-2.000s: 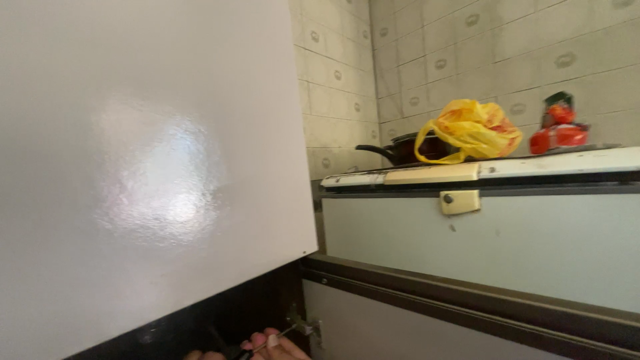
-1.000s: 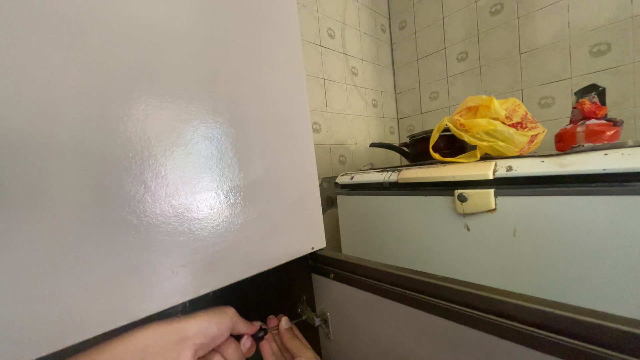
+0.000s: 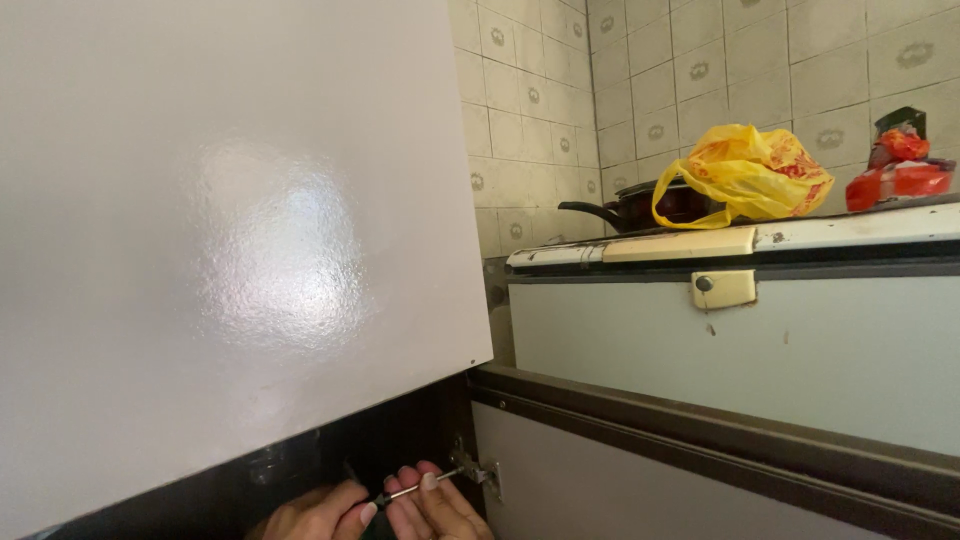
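At the bottom centre, my left hand is closed on the dark handle of a screwdriver. The fingers of my right hand pinch its thin metal shaft. The shaft points up and right, its tip at a metal cabinet hinge. That hinge joins the dark cabinet interior to an open cabinet door with a brown edge strip. Whether the tip sits in a screw cannot be told.
A large glossy pale panel fills the left. Behind the door stands a chest freezer with a lock. On its lid are a black-handled pan, a yellow plastic bag and a red package. A tiled wall rises behind.
Both hands have come further up into view, and the screwdriver shaft now shows plainly between my right fingers, reaching the hinge.
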